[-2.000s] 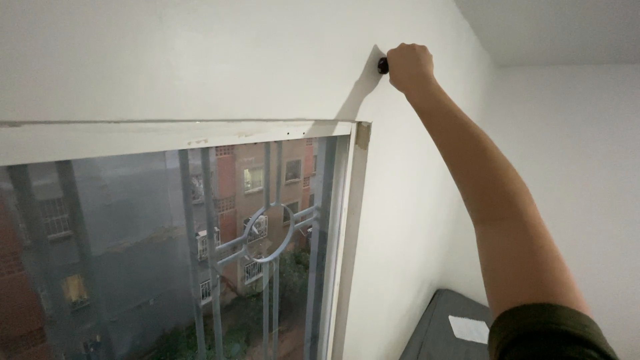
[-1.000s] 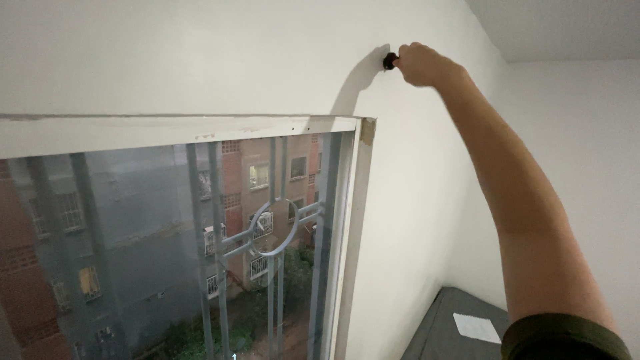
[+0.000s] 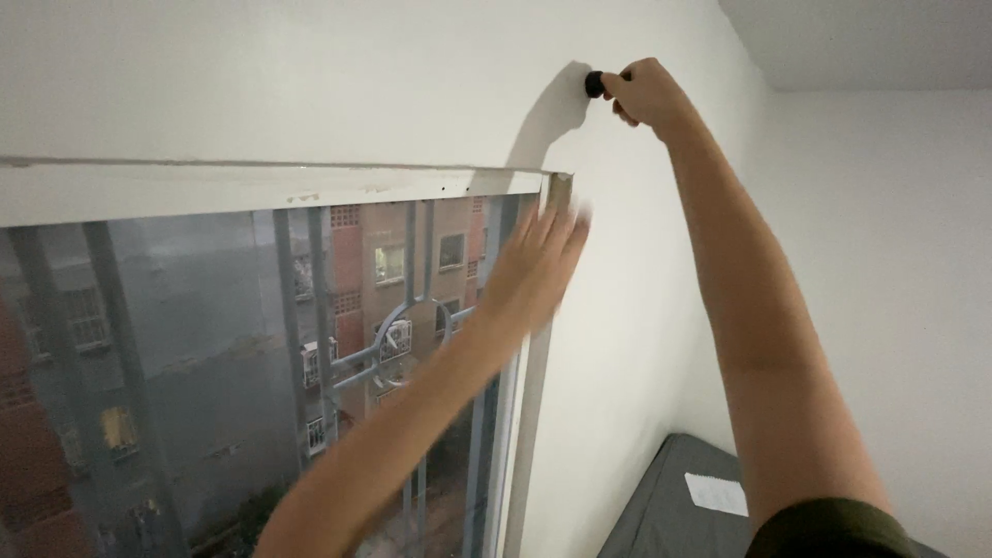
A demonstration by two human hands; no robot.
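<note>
My right hand (image 3: 643, 93) is raised against the white wall (image 3: 635, 232), above and right of the window's upper corner. Its fingers pinch a small round black object (image 3: 594, 84) whose front end meets or nearly meets the wall; what it is exactly, I cannot tell. Below and to the left, my left hand (image 3: 535, 263) is blurred, fingers spread and pointing up, with nothing seen in it. It overlaps the corner of the white window frame (image 3: 372, 184); whether it touches the frame is unclear.
Metal window bars (image 3: 411, 310) with a ring stand behind the glass, with buildings outside. A dark grey covered object (image 3: 659, 504) with a white paper or label (image 3: 716, 494) lies at the lower right. The ceiling (image 3: 868, 39) meets the walls at the upper right.
My left hand and forearm have come into view in front of the window. My right hand stays at about the same spot on the wall, with the black object in its fingers.
</note>
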